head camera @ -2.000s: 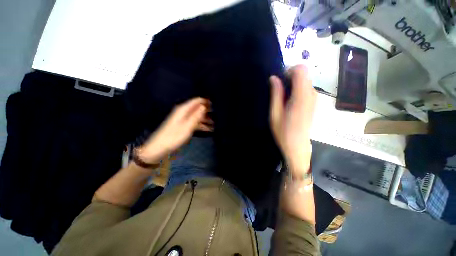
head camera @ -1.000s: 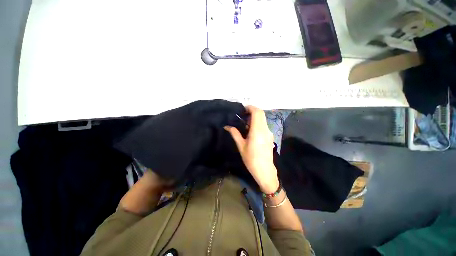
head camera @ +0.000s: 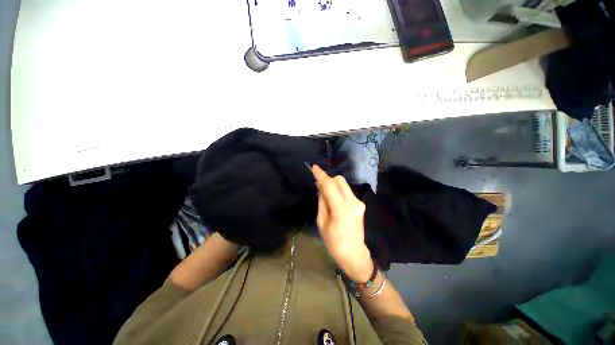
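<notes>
A black garment (head camera: 253,182) lies bunched across my lap against the front edge of the white table, and a black part of it hangs to the right. My right hand (head camera: 340,215) is over the garment, fingers drawn together, with a small thin pale tool (head camera: 308,165) at its fingertips. The tool's tip points up and left onto the cloth; what kind of tool it is cannot be told. My left hand is hidden under the garment; only the forearm shows at its lower left edge.
The white sewing table (head camera: 135,81) spans the top. On it are a machine bed plate (head camera: 324,27), a dark phone (head camera: 423,30), a tan strip (head camera: 516,54) and a black cloth bundle (head camera: 580,67). A black garment pile (head camera: 101,249) hangs left. A white basket (head camera: 573,158) stands right.
The garment has come down from the table onto my lap. My right hand has moved lower and left, its fingers now closer together. My left hand has gone under the cloth. The view has shifted.
</notes>
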